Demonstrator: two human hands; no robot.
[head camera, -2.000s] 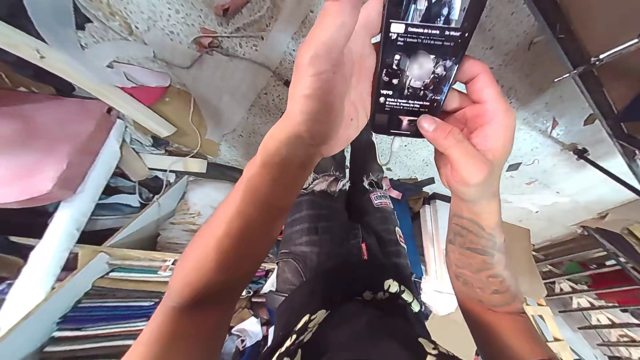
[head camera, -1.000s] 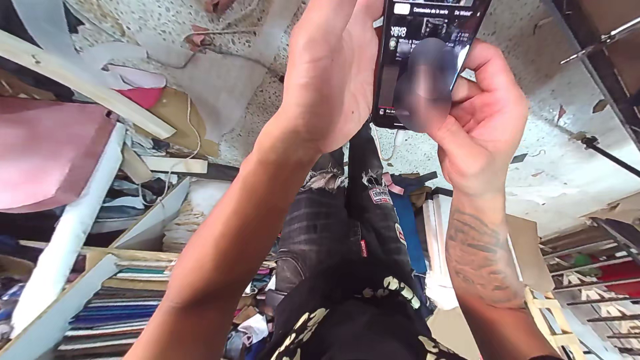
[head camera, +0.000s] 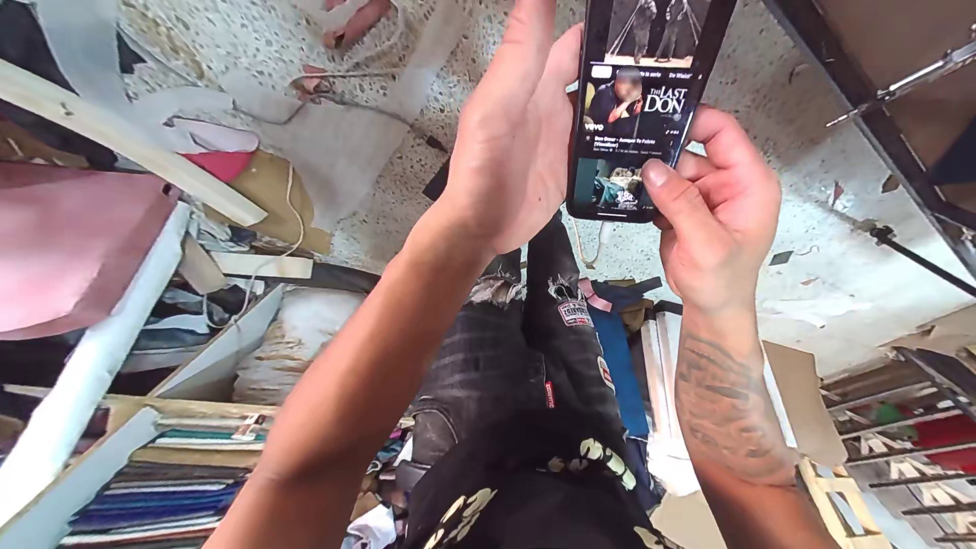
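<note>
A black smartphone (head camera: 640, 114) with a lit screen of video thumbnails is held upright at the top centre. My left hand (head camera: 518, 130) is along its left edge, palm turned toward it, with the fingers partly cut off by the top of the view or behind the phone. My right hand (head camera: 717, 198) grips the lower right side, its thumb over the lower part of the screen and its fingers curled at the edge. A white cable plug (head camera: 606, 231) shows just below the phone.
Speckled flooring (head camera: 343, 152) has fabric scraps and cords on it. At left are a wooden board (head camera: 130, 141), a pink padded piece (head camera: 76, 244) and stacked folded fabrics (head camera: 168, 488). Dark metal framing (head camera: 869, 130) stands at upper right, with racks (head camera: 907, 427) at lower right.
The video list on the phone's screen has scrolled to other thumbnails. My right thumb, blurred over the screen a second ago, is now at its lower right edge.
</note>
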